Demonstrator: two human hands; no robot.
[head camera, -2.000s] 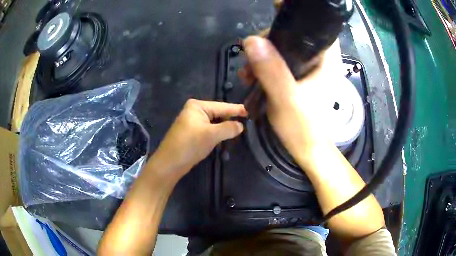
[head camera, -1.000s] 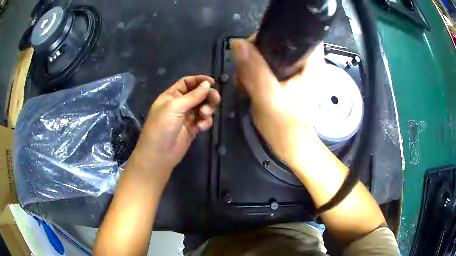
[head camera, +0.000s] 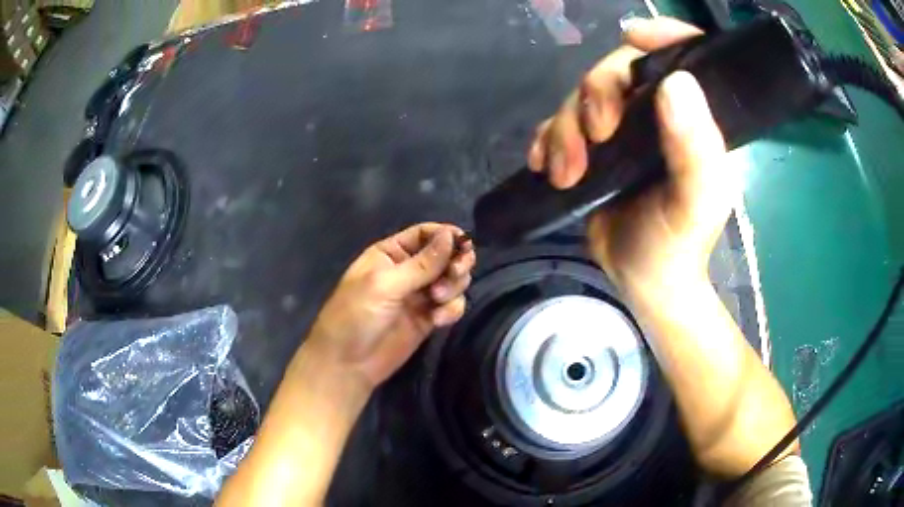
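My right hand (head camera: 664, 168) grips the thick black electric screwdriver (head camera: 634, 139), tilted so its tip points left and down. My left hand (head camera: 396, 297) pinches a tiny dark screw (head camera: 464, 239) in its fingertips, at the screwdriver's tip. Below and right of my left hand lies a speaker driver (head camera: 577, 371) with its silver magnet facing up. The front panel under it is dark and hard to make out, and the picture's lower edge cuts it off. A clear plastic bag of screws (head camera: 149, 396) lies at the left, with a dark heap at its opening.
Another driver (head camera: 127, 228) stands tilted at the table's left edge. Cartons (head camera: 25, 386) are at the lower left. The black table (head camera: 327, 129) has red marks at its far edge. The green bench (head camera: 823, 218) runs along the right, with a black part (head camera: 872, 465) on it. The black cable (head camera: 872, 337) hangs at the right.
The view has shifted, so the driver and bag sit lower. The screwdriver has swung from upright over the panel to a leftward tilt. My left fingertips have met its tip with a screw.
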